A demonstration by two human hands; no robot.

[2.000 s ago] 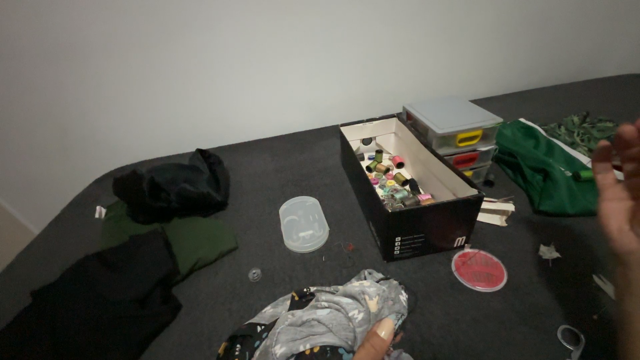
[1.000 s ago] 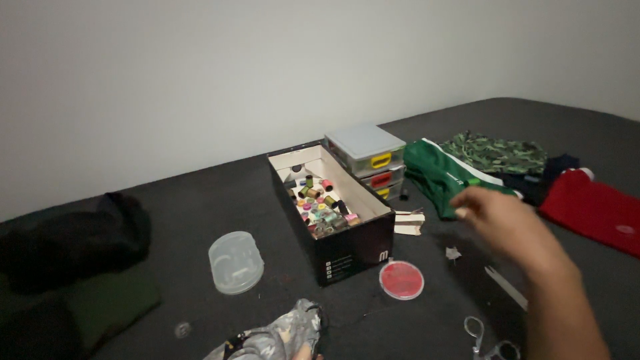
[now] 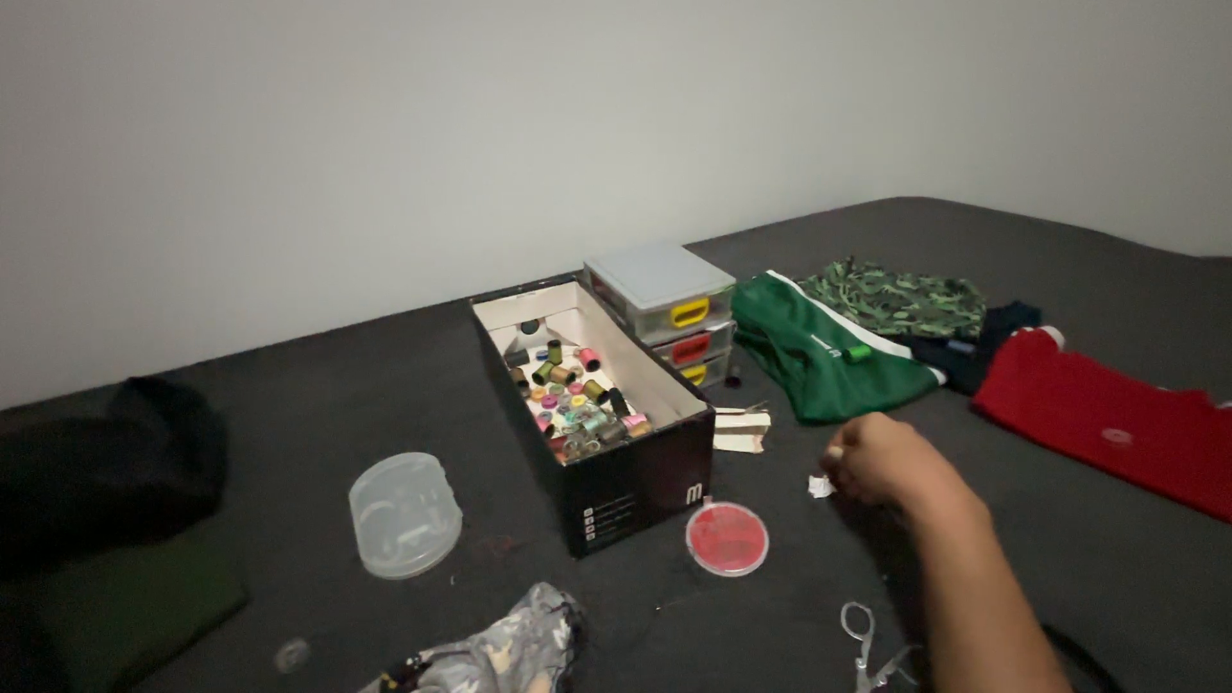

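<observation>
My right hand [image 3: 881, 462] reaches down over the dark cloth surface, its fingertips at a small crumpled white scrap [image 3: 820, 487]; whether it grips the scrap cannot be told. At the bottom edge, a fingertip of my left hand [image 3: 541, 682] shows against a grey patterned fabric [image 3: 510, 645]; the rest of that hand is out of frame. Between them lies a round clear case with red contents [image 3: 728, 539]. Clear-handled scissors [image 3: 862, 645] rest below the right hand, partly hidden by the forearm. A black cardboard box [image 3: 635, 500] holds spools of thread [image 3: 563, 373] and bobbins.
A small drawer unit [image 3: 664, 279] stands behind the box, with folded cardboard [image 3: 743, 429] near it. Green cloth [image 3: 818, 371], camouflage cloth [image 3: 895, 298] and a red garment [image 3: 1107, 423] lie right. A translucent plastic container [image 3: 405, 515] and dark clothes [image 3: 115, 481] are left.
My right hand has come down from its raised place at the right to the white scrap. The view has turned to the right, and less of the grey fabric shows.
</observation>
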